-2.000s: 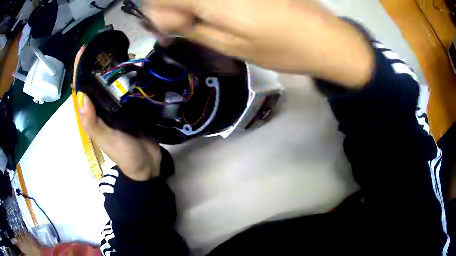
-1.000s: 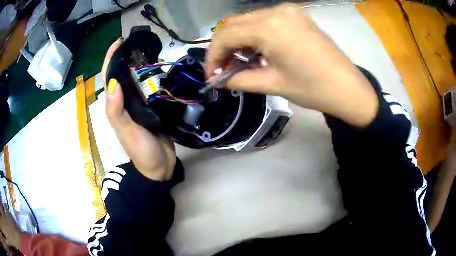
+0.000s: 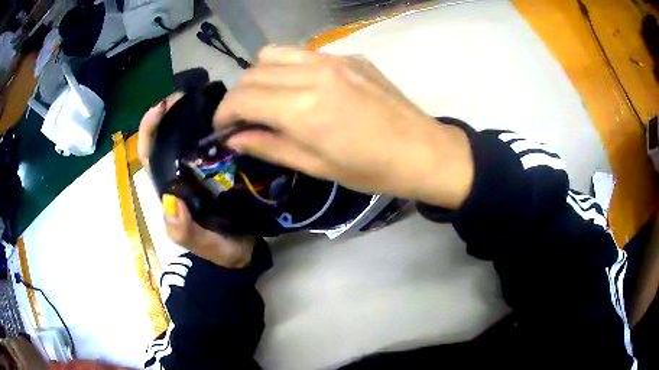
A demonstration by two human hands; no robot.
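My left hand (image 3: 206, 235) grips the black shell (image 3: 173, 155) from the left, with its thumb at the lower rim. My right hand (image 3: 311, 115) reaches over the shell's opening and holds slim dark tweezers (image 3: 227, 134), whose tips point into the shell. Thin coloured wire leads (image 3: 253, 189) run from the shell into the black cavity of the camera body (image 3: 350, 225), whose white edge shows to the right. A white and yellow labelled part (image 3: 224, 179) lies among the wires. My right hand hides part of the cavity, and the tweezer tips' contact is unclear.
A white unit with antennas (image 3: 72, 119) stands on green matting (image 3: 36, 173) at the left. A black cord (image 3: 217, 43) with chunky ends lies behind the shell. Yellow-orange tape (image 3: 134, 231) crosses the pale work surface. Part of another person's red sleeve (image 3: 83, 366) shows at the lower left.
My right hand with the tweezers has moved left, from over the camera body's cavity to the black shell. My left hand and the shell have shifted slightly lower in view.
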